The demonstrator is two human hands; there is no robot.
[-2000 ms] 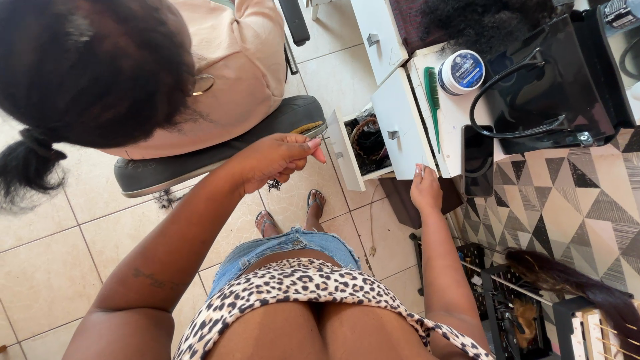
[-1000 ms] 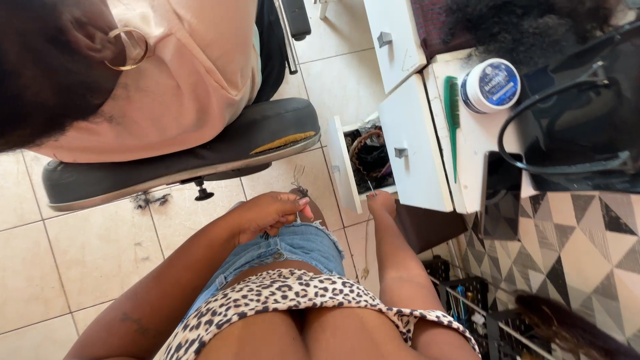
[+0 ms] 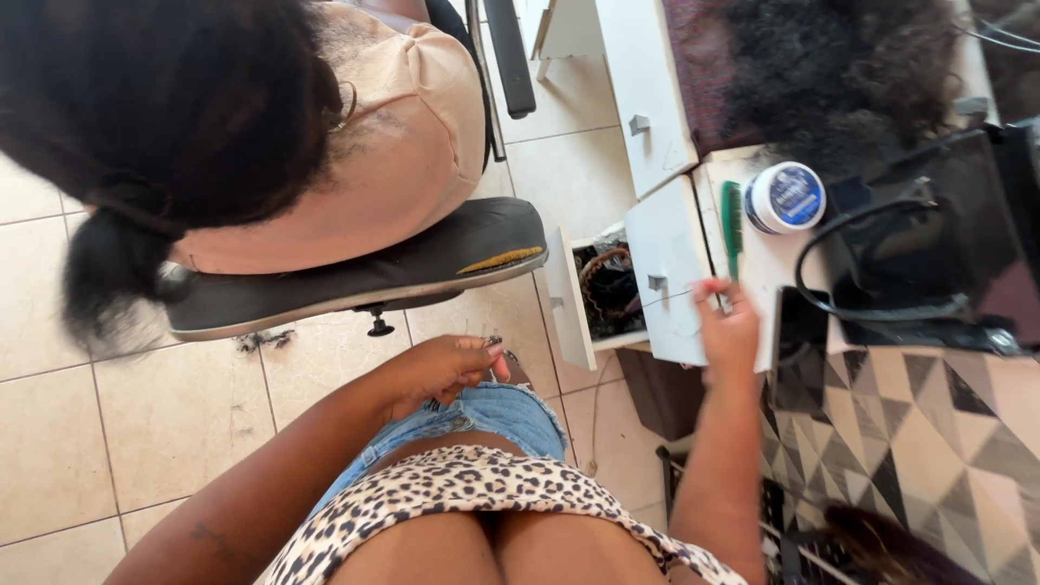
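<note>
My left hand (image 3: 443,370) is closed in front of the denim shorts, with a small dark tuft, perhaps hair, at its fingertips. A thin dark strand runs leftward from the pinched fingers of my right hand (image 3: 727,325), over the white drawer fronts beside the counter. Just beyond those fingers lies a green comb (image 3: 731,223), next to a white jar with a blue lid label (image 3: 786,197). Below the counter, an open drawer (image 3: 573,301) holds dark and brown hair pieces (image 3: 609,284). A seated person in a peach top (image 3: 390,154) has dark hair tied in a low ponytail (image 3: 122,276).
The black chair back (image 3: 366,272) has a torn edge showing yellow foam. Dark curly hair (image 3: 837,73) lies on the counter near a black case with a cable (image 3: 910,244). Hair clumps (image 3: 264,340) lie on the tiled floor. A rack stands at lower right.
My right hand has moved from the open drawer up to the counter edge by the comb, a thin strand at its fingers. My left hand stays near the shorts.
</note>
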